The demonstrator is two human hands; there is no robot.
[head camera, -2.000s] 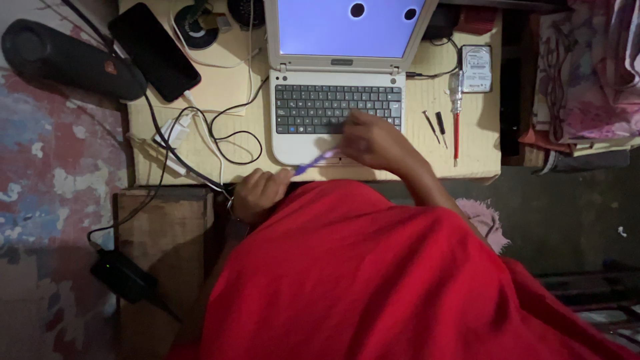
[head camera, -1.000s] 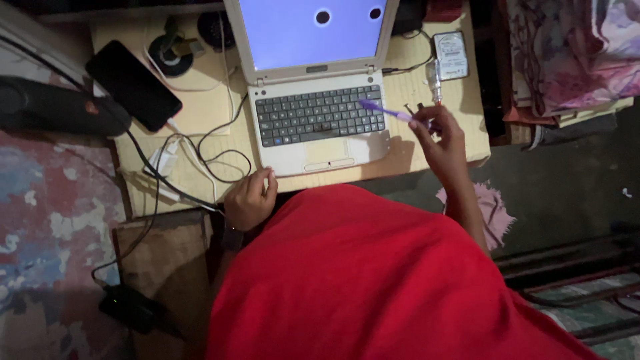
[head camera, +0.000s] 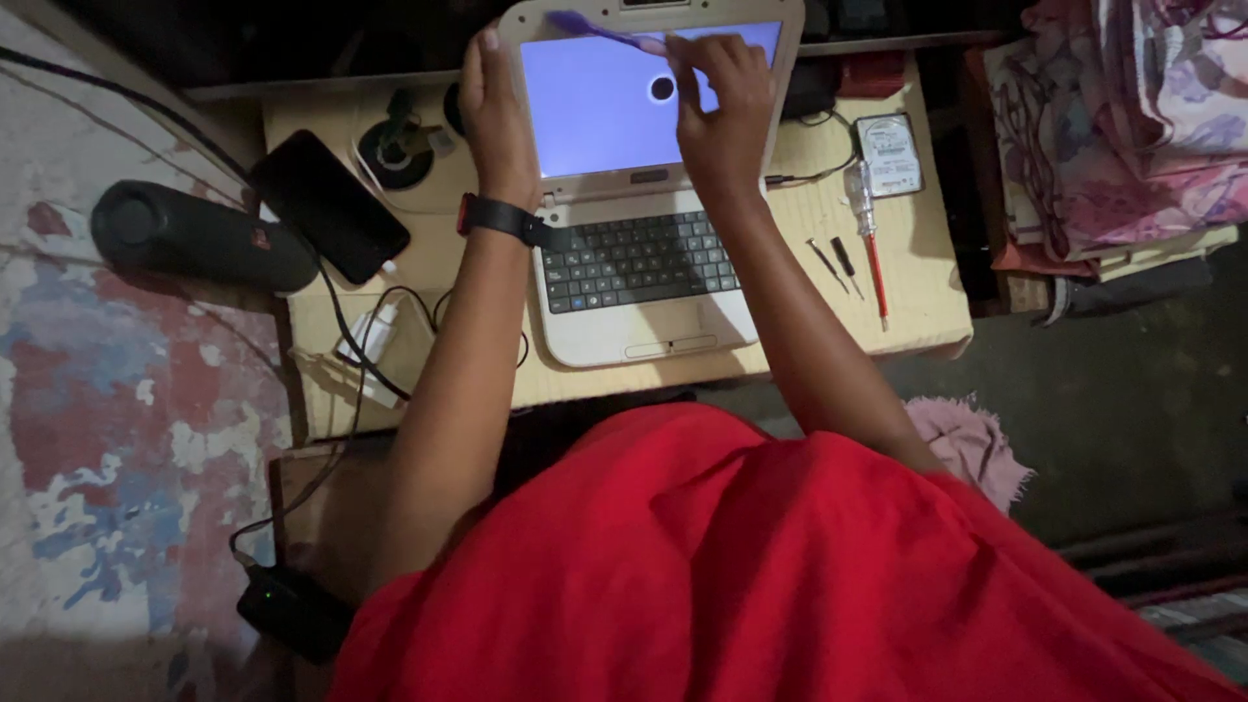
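A small white laptop [head camera: 575, 349] stands unfolded on the table, its screen lit pale violet with a dark round spot. My left hand [head camera: 499, 122] grips the left edge of the screen frame, thumb and fingers around it. My right hand [head camera: 723, 112] is in front of the screen and pinches a purple toothbrush [head camera: 619, 37] by its handle. The brush head, somewhat blurred, is over the top left of the screen frame; whether its bristles touch the frame I cannot tell. A black watch strap is on my left wrist.
Right of the laptop lie a hard drive [head camera: 888, 154], a red screwdriver [head camera: 875, 263] with a clear handle and two small screwdrivers [head camera: 842, 255]. Left are a black smartphone [head camera: 331, 207], a cylindrical speaker [head camera: 200, 237] and cables. The wooden table [head camera: 936, 292] ends near my red garment.
My left hand has gone from the table's front edge up to the screen frame. My right hand has carried the toothbrush from beside the keyboard up to the screen's top.
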